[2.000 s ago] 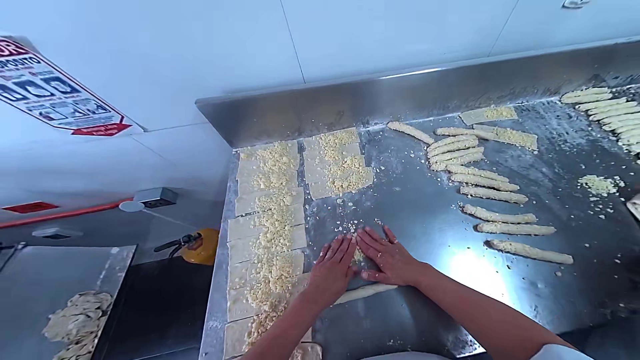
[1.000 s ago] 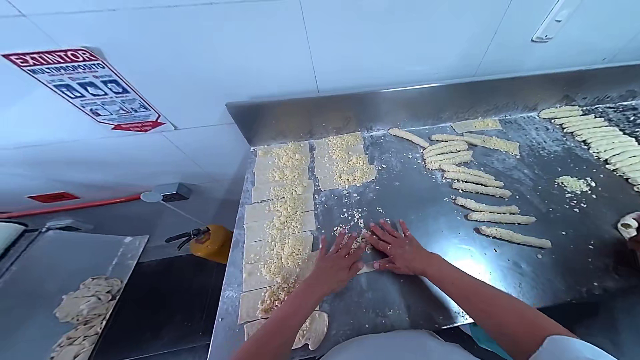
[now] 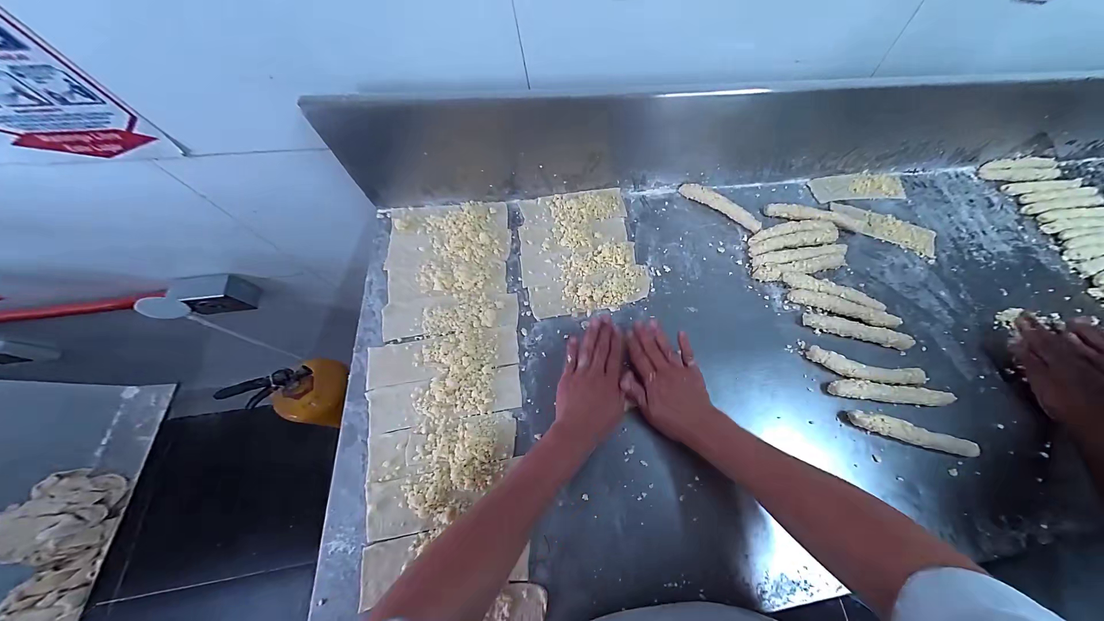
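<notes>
My left hand (image 3: 593, 375) and my right hand (image 3: 666, 379) lie palms down, side by side, on the steel worktable, thumbs close together. Whatever is under them is mostly hidden; only a small bit of dough shows between them. To their left runs a column of thin dough pieces (image 3: 398, 405) topped with crumbled cheese-like filling (image 3: 461, 345). Just above my hands lies a shorter group of topped dough pieces (image 3: 539, 259). Several crumb-coated dough sticks (image 3: 880, 392) rest to their right.
Another person's hands (image 3: 1056, 362) are over crumbs at the right edge, below a row of dough sticks (image 3: 1065, 203). A steel backsplash (image 3: 604, 142) borders the worktable. Left are a yellow fire extinguisher (image 3: 317, 392) and a second table (image 3: 147, 423) with piled dough (image 3: 65, 526).
The dough roll that showed beneath my hands two seconds ago is no longer visible. Another person's hands have appeared at the right. The view has shifted.
</notes>
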